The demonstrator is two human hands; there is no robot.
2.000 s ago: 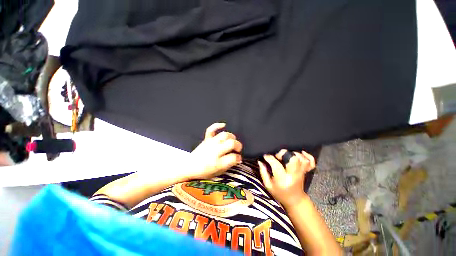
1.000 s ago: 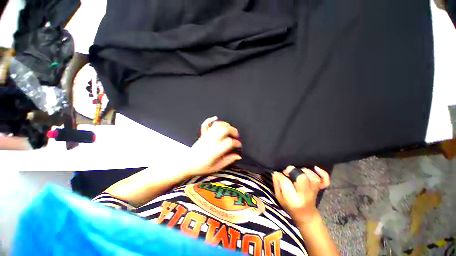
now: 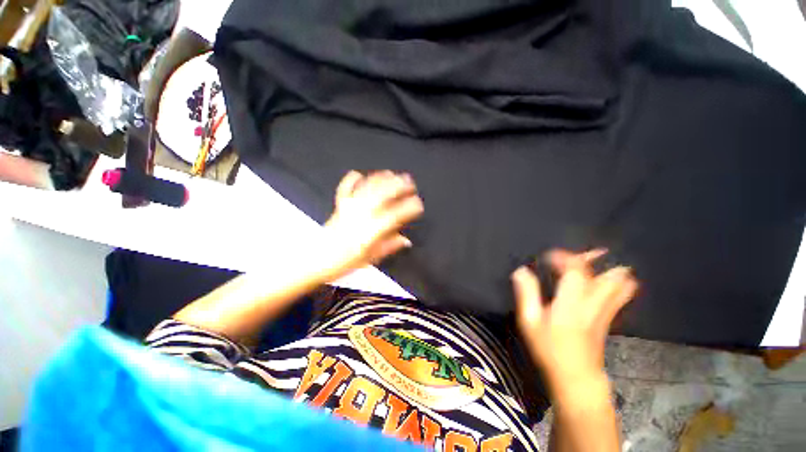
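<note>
The large black garment [image 3: 495, 194] lies over the white tabletop, with bunched folds at its far side and its near edge by my body. My left hand [image 3: 373, 219] rests on the cloth near its left edge, fingers bent and spread. My right hand [image 3: 574, 305] is over the near part of the cloth, blurred, with fingers apart and a dark band at a finger. No needle or thread can be made out.
Left of the garment is a white dish [image 3: 179, 110] of small dark pieces with an orange tool [image 3: 209, 146] across it. A black thread cone [image 3: 152, 188] with pink ends, a clear plastic bag [image 3: 93, 75] and dark cloths are further left. Littered floor [image 3: 672, 388] shows lower right.
Both hands have left the garment's near edge, moved onto the cloth and spread their fingers. The view has turned, and the cloth's far folds sit more bunched.
</note>
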